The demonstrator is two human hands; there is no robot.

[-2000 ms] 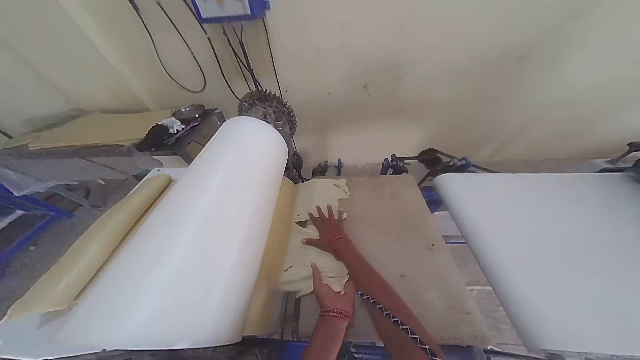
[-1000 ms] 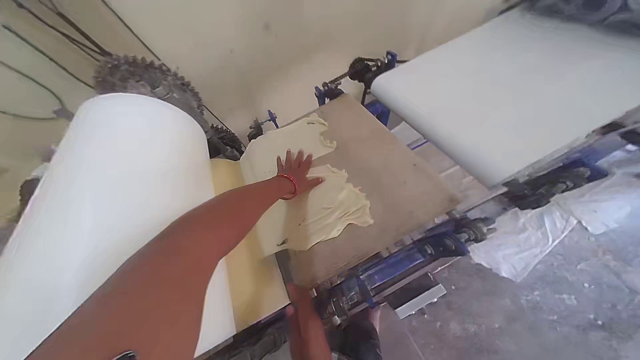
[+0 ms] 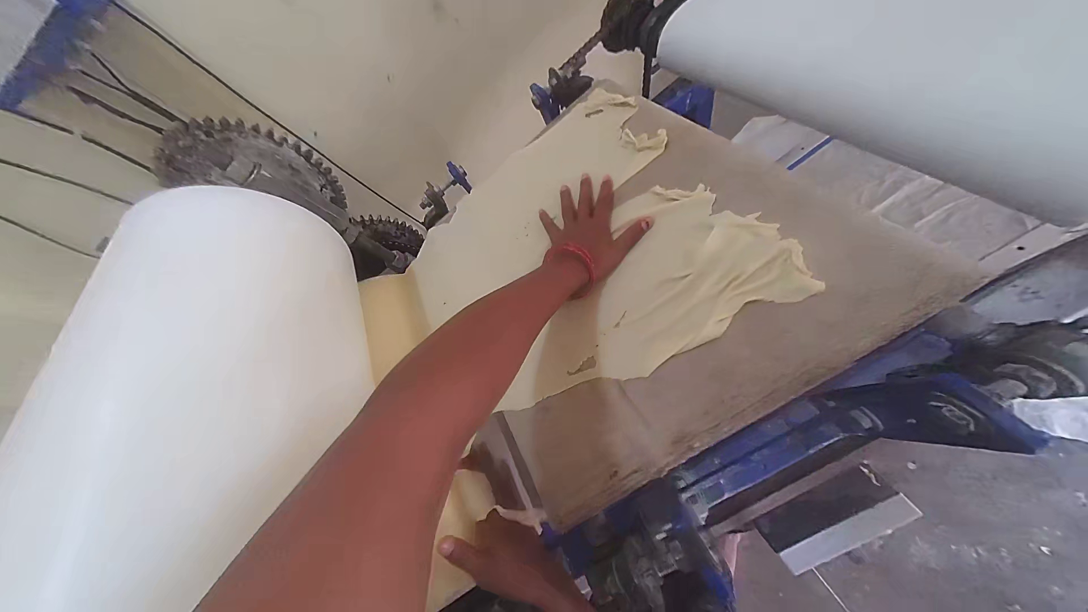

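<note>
A thin, pale yellow dough-like sheet (image 3: 680, 280) with a torn, wrinkled far edge lies over a brown flat board or belt (image 3: 858, 246). My left hand (image 3: 588, 236), with a red band at the wrist, rests palm down on it, fingers spread, closing on nothing. At the bottom, my right hand (image 3: 510, 557) is by the near side of the yellow band (image 3: 391, 319) beside the roller; its thumb shows, but its other fingers are partly hidden, so its hold is unclear. A large white roller (image 3: 204, 382) stands left of the sheet, partly behind my left arm.
A big toothed gear (image 3: 246, 166) and a smaller one (image 3: 387, 234) sit behind the roller. At the upper right is a white belt or roller surface (image 3: 892, 76). Blue metal framing (image 3: 782, 433) runs along the board's near edge. Cables (image 3: 255, 106) hang on the wall.
The yellow sheet covers more of the brown board than in the earliest frame. Compared with one second ago, my left hand is still flat on it. The view has shifted strongly.
</note>
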